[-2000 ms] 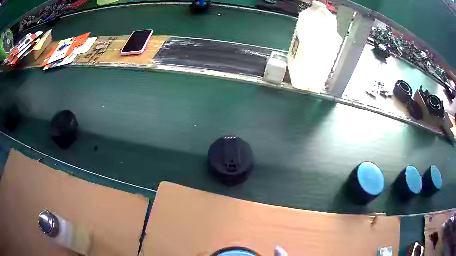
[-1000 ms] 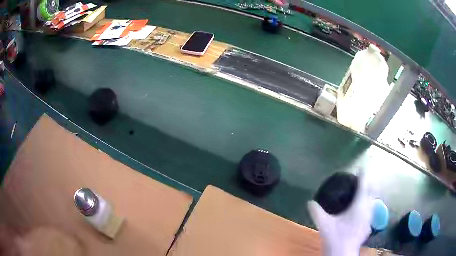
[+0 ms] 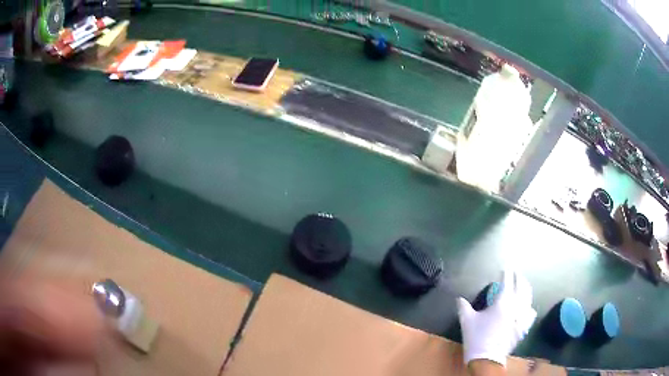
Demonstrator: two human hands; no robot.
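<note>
My right hand (image 3: pixel 499 321), in a thin white glove, is at the near right of the belt, with thumb and fingers around a blue-topped unit (image 3: pixel 487 295), which they partly hide. Two more blue-topped units (image 3: pixel 571 319) stand right of it. Left of the hand, a round black unit with a ribbed patch (image 3: pixel 412 267) sits on the belt, beside another black unit (image 3: pixel 321 245). My left hand (image 3: pixel 48 327) is bare, blurred and cut off at the lower left; its fingers cannot be made out.
A dispenser bottle (image 3: pixel 121 308) stands on the left cardboard mat (image 3: pixel 169 290), close to my left hand. More black units (image 3: pixel 115 160) are on the belt at left. Beyond the belt are a phone (image 3: pixel 256 74), printed papers (image 3: pixel 150 59), a whitish container (image 3: pixel 440 148) and a large jug (image 3: pixel 495 128).
The black unit held in my right hand now rests on the belt. My right hand has let it go and is around a blue-topped unit. My left hand shows more at the lower left.
</note>
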